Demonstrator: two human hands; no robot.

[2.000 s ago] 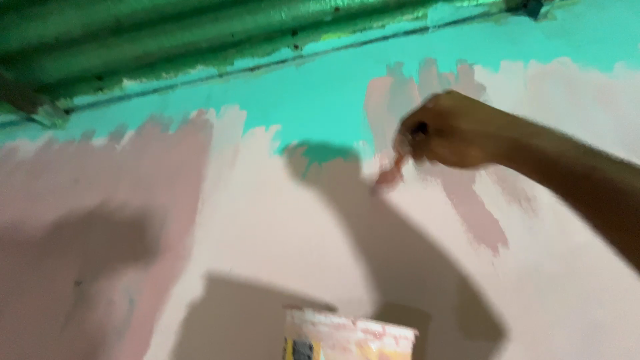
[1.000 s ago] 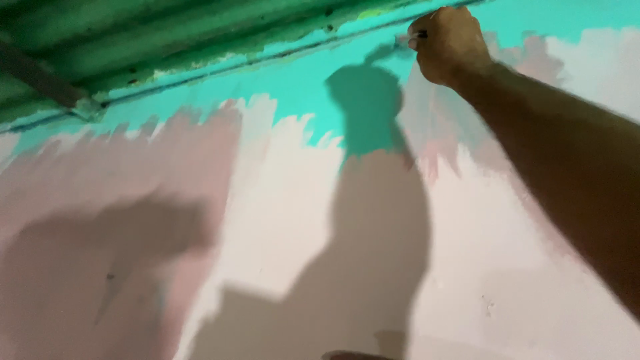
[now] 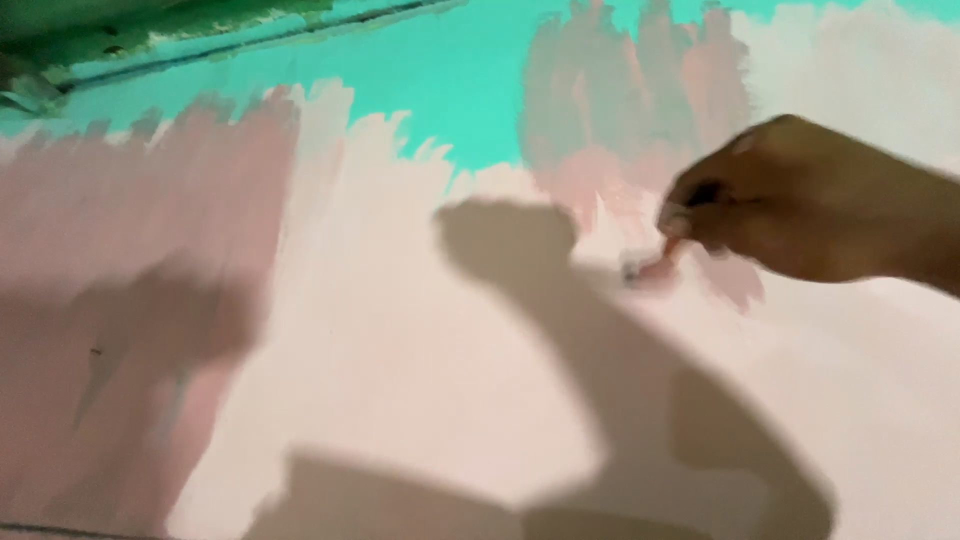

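My right hand [image 3: 780, 202] is at the right, its fingers closed around the handle of a small paintbrush [image 3: 656, 271]. The brush is blurred, and its pinkish head points down and left close to the wall [image 3: 420, 330]; whether it touches cannot be told. Above and left of the hand, streaky pink paint [image 3: 592, 112] lies over the turquoise part of the wall [image 3: 450, 90]. A short darker pink stroke [image 3: 731, 285] shows just below the hand. My left hand is out of view.
Green corrugated metal sheeting [image 3: 187, 15] slopes across the upper left, above the wall's top edge. Darker pink paint [image 3: 150, 225] covers the left of the wall. Shadows of an arm and a straight-edged object fall over the pale pink area.
My right hand has come down from the top edge of the wall with the brush. The paint container at the bottom two seconds ago is out of view. The view has shifted.
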